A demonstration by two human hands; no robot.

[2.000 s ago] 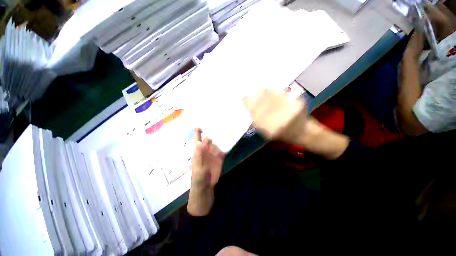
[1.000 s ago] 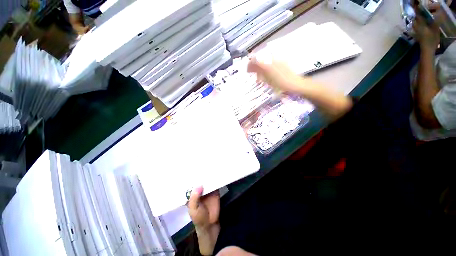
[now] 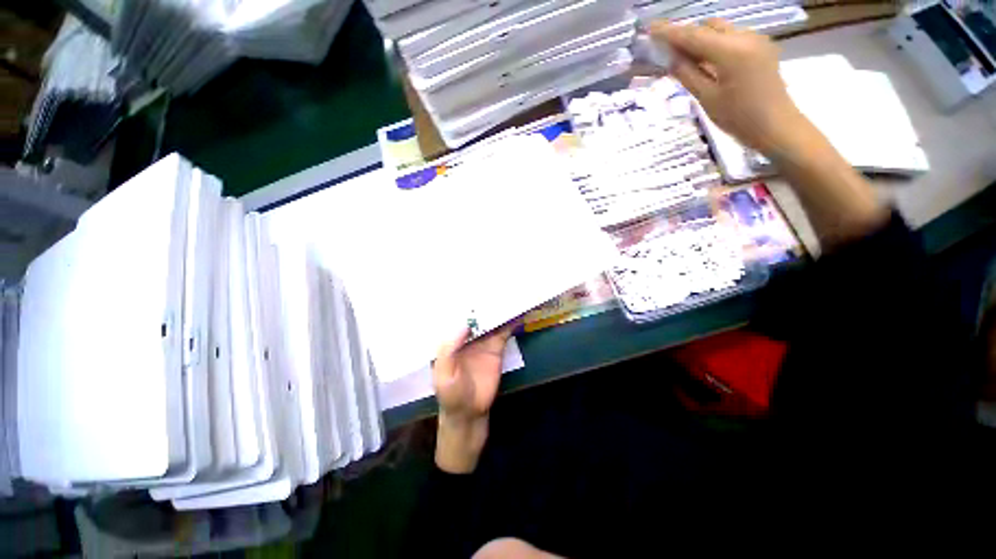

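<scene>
A white rear housing (image 3: 491, 235) lies over the paper and printed sheet in front of me, its face glaring. My left hand (image 3: 470, 377) holds its near edge, thumb beside a small dark slot. My right hand (image 3: 721, 71) is raised over the far side of the bench, by the end of the stacked housings. Its finger and thumb are pinched together at a small pale thing, too blurred to name. A bundle of white sticks (image 3: 644, 164) lies right of the housing. A clear box of tiny white parts (image 3: 683, 268) stands in front of the sticks.
Thick white housings (image 3: 109, 328) lean in a row at the left. More housings (image 3: 513, 55) are stacked at the back. A short pile of housings (image 3: 863, 115) lies at the right, partly behind my right forearm. A device (image 3: 950, 49) is at the upper right. Something red (image 3: 732, 371) is below the bench edge.
The view has swung to the right. A housing that was in front of my hands is down on the right pile, and another is under my left hand. My right hand has moved to the back.
</scene>
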